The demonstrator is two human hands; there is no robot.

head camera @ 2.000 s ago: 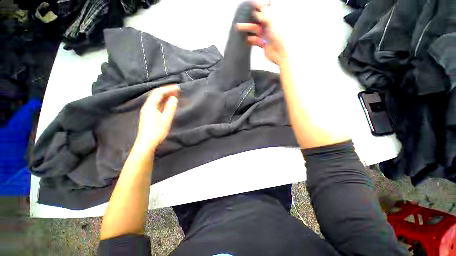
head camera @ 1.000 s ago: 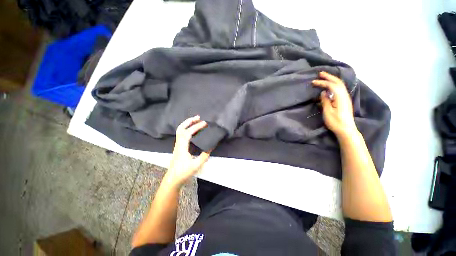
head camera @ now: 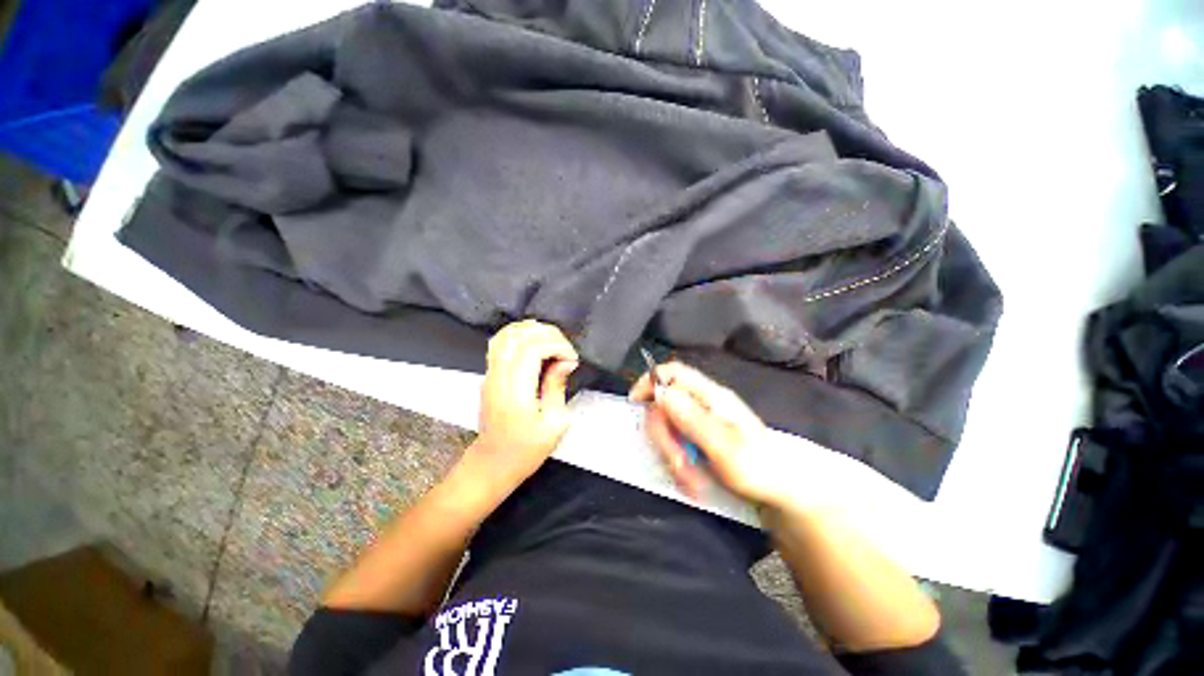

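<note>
A charcoal grey hooded garment point(head camera: 515, 185) lies spread on the white table, its darker bottom band point(head camera: 357, 326) along the near side. My left hand point(head camera: 526, 396) pinches a sleeve end point(head camera: 610, 324) at the garment's near edge; the fingertips partly hide the cloth. My right hand point(head camera: 706, 429) holds small thread snips point(head camera: 650, 359), dark tip pointing at the sleeve end, with a bit of blue showing below the fingers. The snips are close to the cloth; whether they touch it I cannot tell. Light topstitching point(head camera: 878, 275) shows at the garment's right side.
The white table's near edge point(head camera: 304, 370) runs in front of me. A dark garment heap point(head camera: 1155, 357) and a black phone point(head camera: 1076, 489) are at the right. A blue bin point(head camera: 60, 79) is at the upper left, a brown box point(head camera: 106, 614) on the speckled floor at lower left.
The sleeve was lifted, then laid down towards me. My right hand has moved from the garment's right part to beside my left hand, and the snips' tip now shows. The view has shifted.
</note>
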